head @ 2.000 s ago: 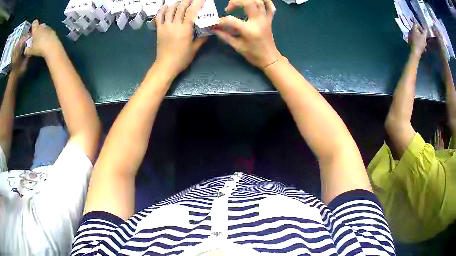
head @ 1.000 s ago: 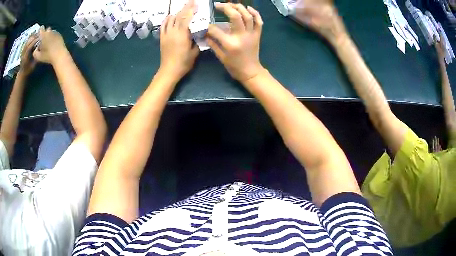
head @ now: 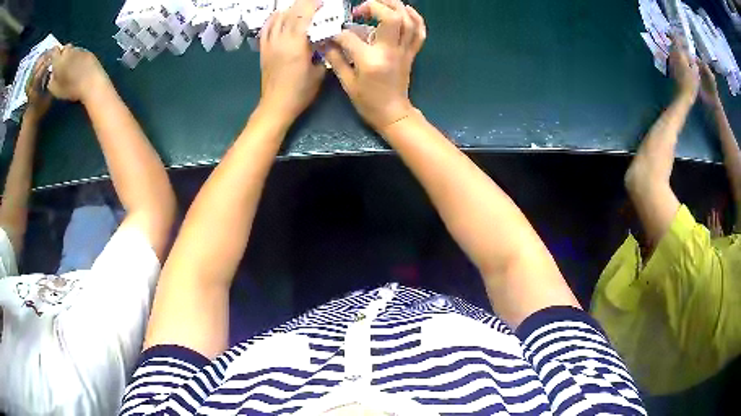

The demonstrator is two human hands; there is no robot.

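A white printed carton (head: 327, 19) is at the top centre, with its near end between my hands. My left hand (head: 289, 67) holds the carton from its left side, fingers over the top. My right hand (head: 380, 65) is at the carton's right near corner, thumb and fingertips close to the end; whether it pinches a flap is too small to tell. A block of stacked white cartons (head: 175, 23) lies just left of my left hand, its ends in a stepped row. The top of the held carton is cut off by the picture's edge.
The dark green table (head: 504, 89) has a pale curved front edge. At the left, a person in white holds a white carton (head: 31, 75). At the right, a person in yellow-green handles white cartons or blanks (head: 715, 49).
My right hand has moved left and closer to my left hand. The right neighbour's arm reached to the table's top middle, then went back to the white pieces.
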